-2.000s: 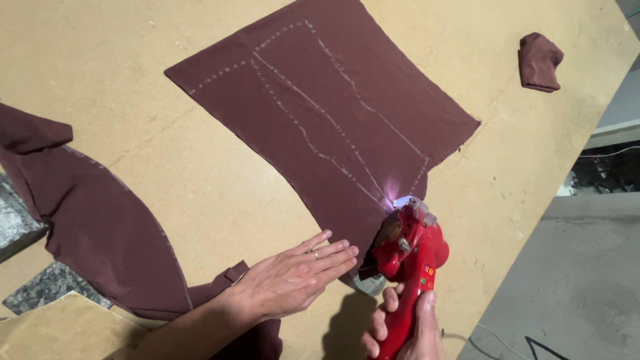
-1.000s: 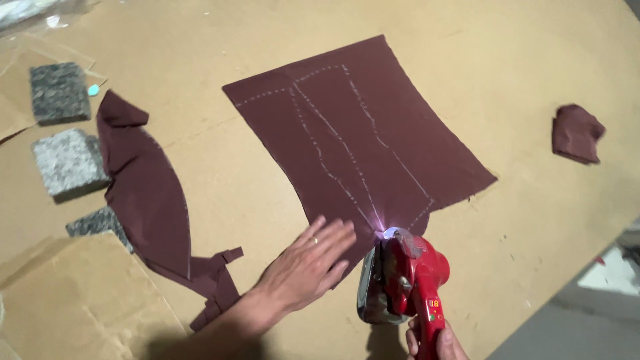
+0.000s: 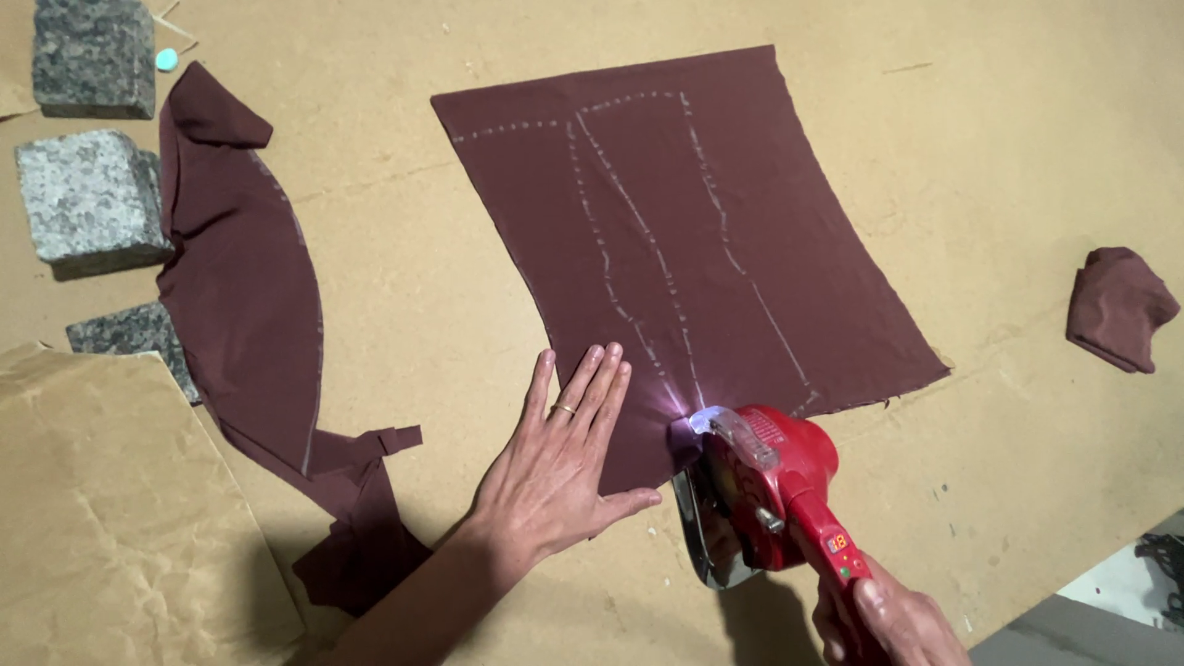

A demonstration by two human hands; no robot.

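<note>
A maroon fabric panel (image 3: pixel 638 250) with dashed and solid chalk lines lies flat on the table. My left hand (image 3: pixel 564 453), a ring on one finger, presses flat with fingers spread on the panel's lower left edge. My right hand (image 3: pixel 888 610) grips the handle of a red handheld electric rotary fabric cutter (image 3: pixel 777 481). The cutter's lit front sits at the panel's lower edge, where the chalk lines come together; its metal base plate (image 3: pixel 712 546) rests on the table. The blade itself is hidden.
Several granite blocks (image 3: pixel 92 199) stand at the left. Beside them lie a curved maroon fabric piece (image 3: pixel 250 305), brown paper (image 3: pixel 120 499) and a small turquoise disc (image 3: pixel 166 60). A folded maroon piece (image 3: pixel 1119 310) is at the far right, above the table's lower right edge (image 3: pixel 1045 601).
The view has shifted and turned markedly. My left hand remains flat by the fabric's lower edge, and my right hand still holds the lit cutter there.
</note>
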